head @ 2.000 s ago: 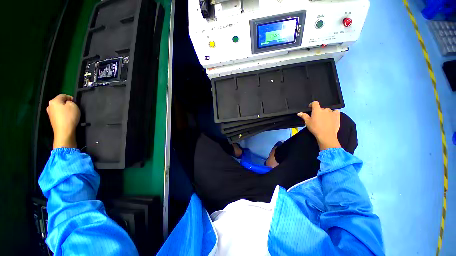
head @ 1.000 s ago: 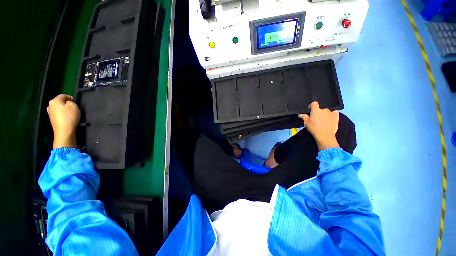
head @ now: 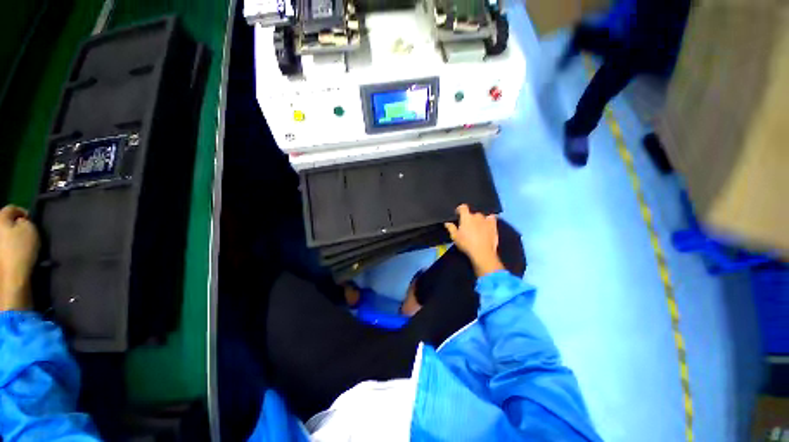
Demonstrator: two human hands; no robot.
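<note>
A stack of black foam trays (head: 86,250) lies on the green bench at the left. A black module with silvery detail (head: 95,161) sits in one pocket of the top tray. My left hand (head: 16,246) is beside this tray at the left picture edge, partly cut off, with fingers curled; whether it holds anything is hidden. More empty black trays (head: 415,188) are stacked over my lap against the machine front. My right hand (head: 471,231) grips the near right edge of the top one, thumb and fingers at the rim.
The white machine (head: 333,138) with a lit touchscreen (head: 400,105) and dark fixtures (head: 324,22) stands in front. A pale rail (head: 216,259) edges the bench. A person's leg (head: 591,104) is on the blue floor at upper right. A blurred beige shape (head: 744,129) fills the right side.
The view has turned to the right and up, so bench, trays and machine sit further left and lower. A person and a beige shape have appeared at right. Both hands keep their places at the trays.
</note>
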